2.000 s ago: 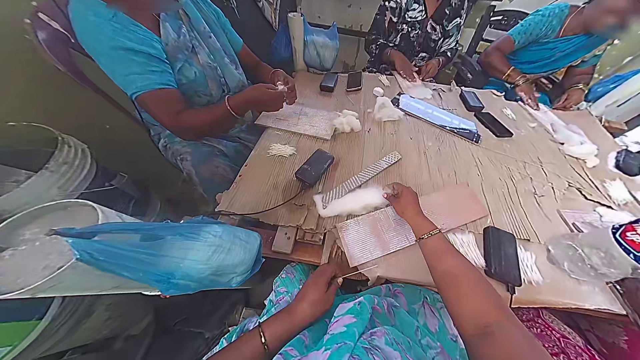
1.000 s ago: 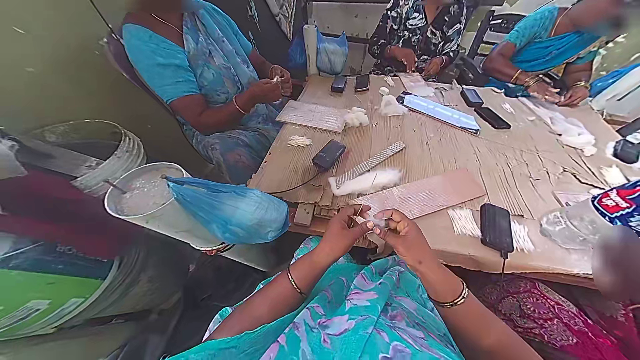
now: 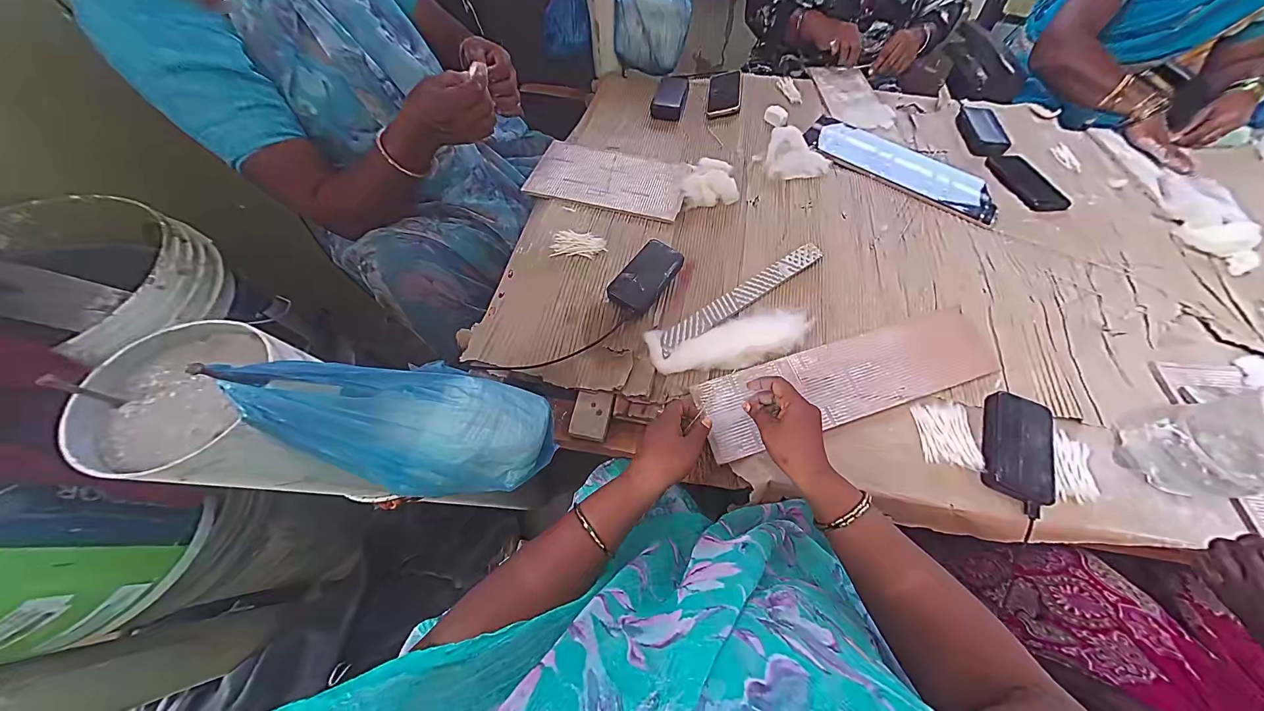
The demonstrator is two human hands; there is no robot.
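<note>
My left hand point(image 3: 673, 444) is at the table's near edge by the left end of a ridged flat board point(image 3: 889, 370); its fingers are curled, and whether they pinch something small I cannot tell. Over the same end of the board is my right hand point(image 3: 790, 425), thumb and fingertips close together, any small item between them too fine to make out. Just beyond the board lies a tuft of white cotton point(image 3: 741, 341), touching a patterned strip point(image 3: 750, 294). White cotton wicks point(image 3: 946, 434) lie in a bunch right of the board, beside a black box-shaped device point(image 3: 1018, 449) with a cord.
A blue plastic bag point(image 3: 395, 425) rests across a white bucket point(image 3: 178, 395) at my left. Another black device point(image 3: 645, 276) trails a cable. Across the cardboard-covered table point(image 3: 987, 267) are phones, a shiny blue packet point(image 3: 904, 168) and cotton. Several people sit around it.
My two hands have moved apart from where they met at the near edge one second ago; the right is now over the board. Two seconds ago the right hand was at the cotton.
</note>
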